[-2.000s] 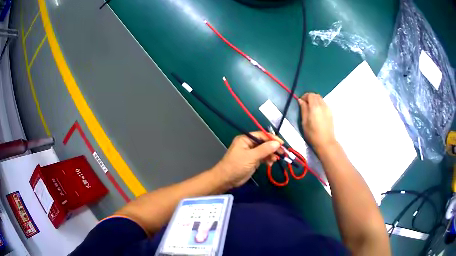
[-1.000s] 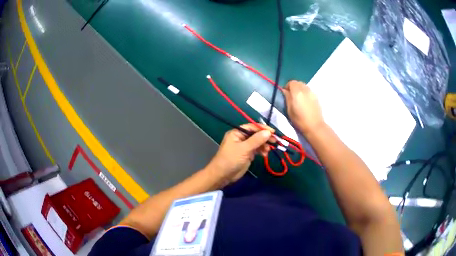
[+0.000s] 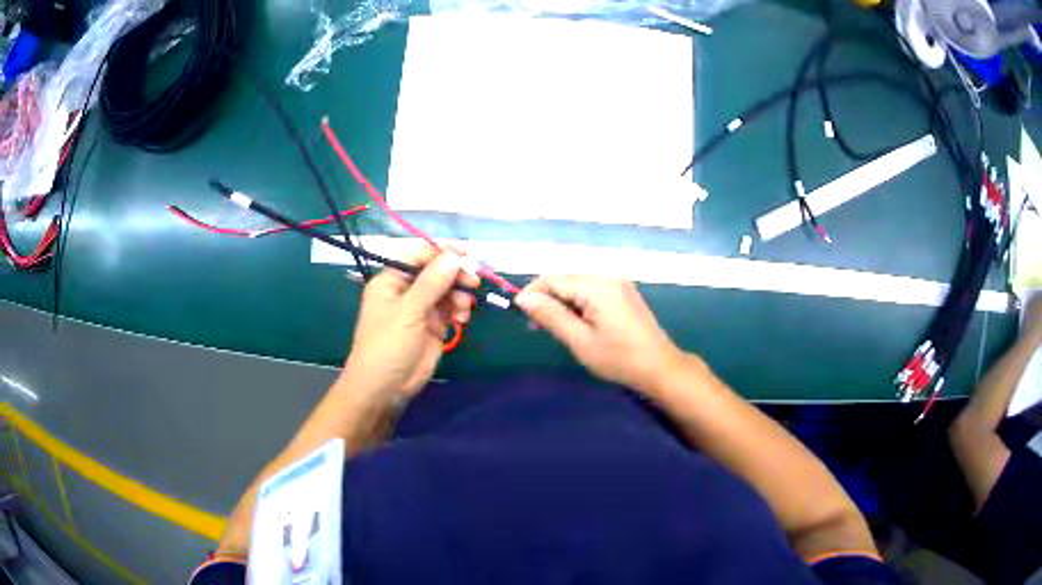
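My left hand grips a piece of black sleeving together with a red wire. The sleeving has a white marker near its far left end and another white marker between my hands. My right hand pinches the red wire and the sleeving end with its fingertips. A second red wire lies on the mat behind the sleeving. Red-handled scissors show only as part of a loop beside my left hand; the rest is hidden.
A white sheet and a long measuring strip lie beyond my hands. A black coil is at far left. Finished harnesses and a short white strip are at right. Another person's arm shows at the right edge.
The view has swung right and squared to the bench. My right hand has let go of the other red wire, which now lies on the mat, and has come to the held wire and sleeving.
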